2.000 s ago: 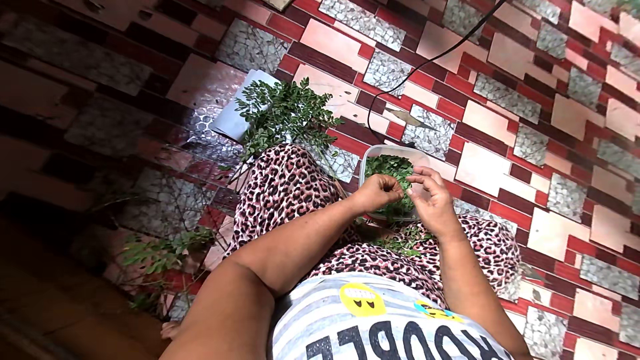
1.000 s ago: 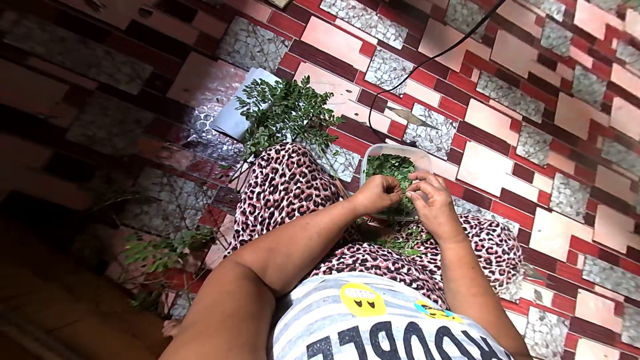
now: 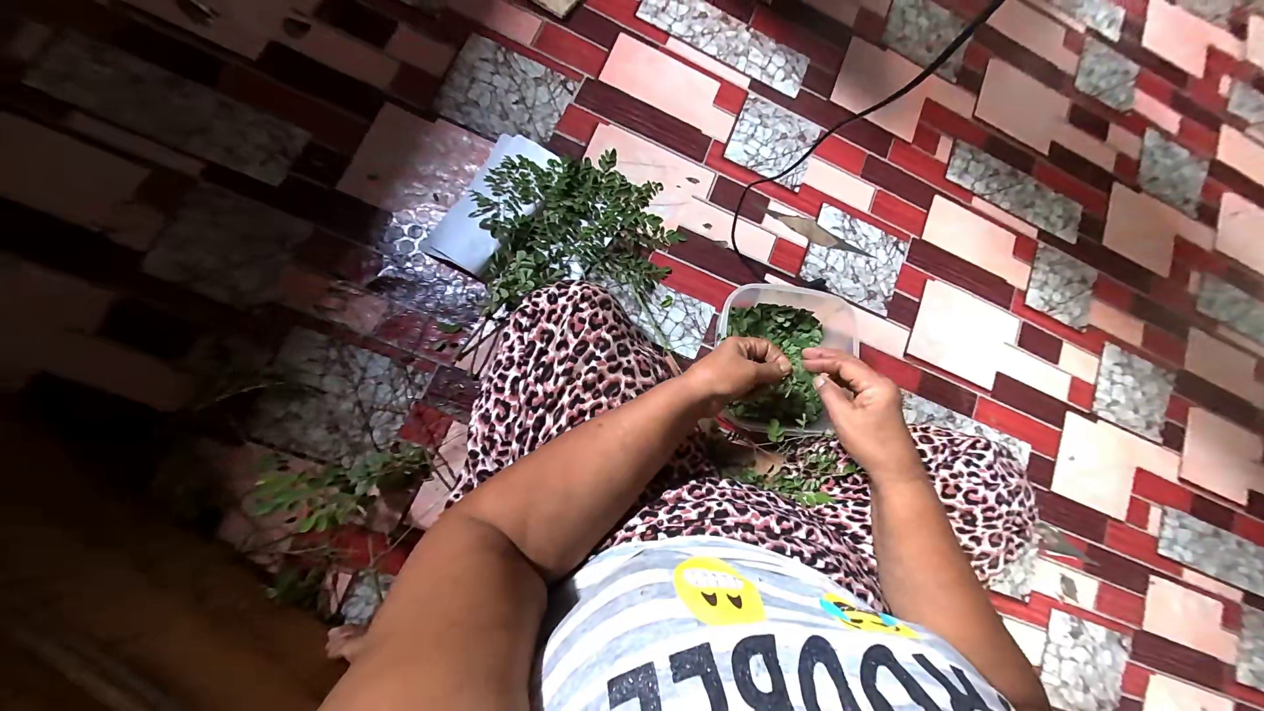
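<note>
A clear plastic container [image 3: 841, 314] holding plucked green leaves [image 3: 777, 326] stands on the floor by my lap. Over it, my left hand [image 3: 746, 370] has thumb and finger pinched together at a leafy sprig [image 3: 802, 380]. Just to the right is my right hand [image 3: 857, 400], its thumb and fingertips beside the same sprig; whether it grips the sprig cannot be told. On my lap, near the container, lies another small leafy sprig [image 3: 805, 484].
A leafy branch bundle [image 3: 578, 222] lies beyond my left knee, partly over a folded pale sheet [image 3: 474, 222]. More stems with leaves [image 3: 341, 484] are at the left. A black cable [image 3: 839, 126] crosses the tiled floor [image 3: 963, 331] behind the container.
My right hand's fingers have shifted slightly and now sit a little apart from the left fingertips. The container and the branches stay where they were.
</note>
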